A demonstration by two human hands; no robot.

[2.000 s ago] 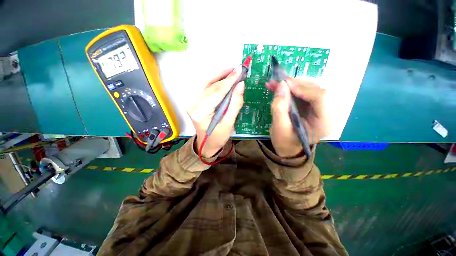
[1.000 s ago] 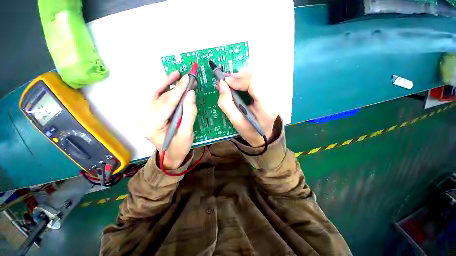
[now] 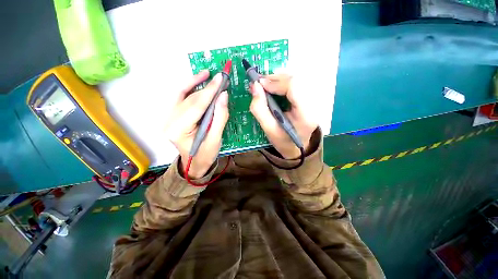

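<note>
A green printed circuit board (image 3: 240,117) lies on the white sheet (image 3: 147,109) at the bench edge. My left hand (image 3: 197,120) holds the red test probe (image 3: 203,128) like a pen, its red tip at the board's upper middle. My right hand (image 3: 284,117) holds the black test probe (image 3: 280,117), its black tip on or just above the board, slightly right of the red tip. Contact cannot be told. The yellow-orange digital multimeter (image 3: 87,122) lies to the left, its display lit, digits unreadable.
A bright green-yellow wrapped bundle (image 3: 90,43) lies beyond the multimeter. A small white object (image 3: 453,95) lies on the teal bench (image 3: 393,71) at right. A dark block (image 3: 420,12) bearing a green board stands at upper right. Test leads (image 3: 128,188) bunch at the meter's lower end.
The view has swung, so the board and meter sit further left than two seconds ago. Both hands still hold their probes; over the last second the tips stay near the board's upper middle.
</note>
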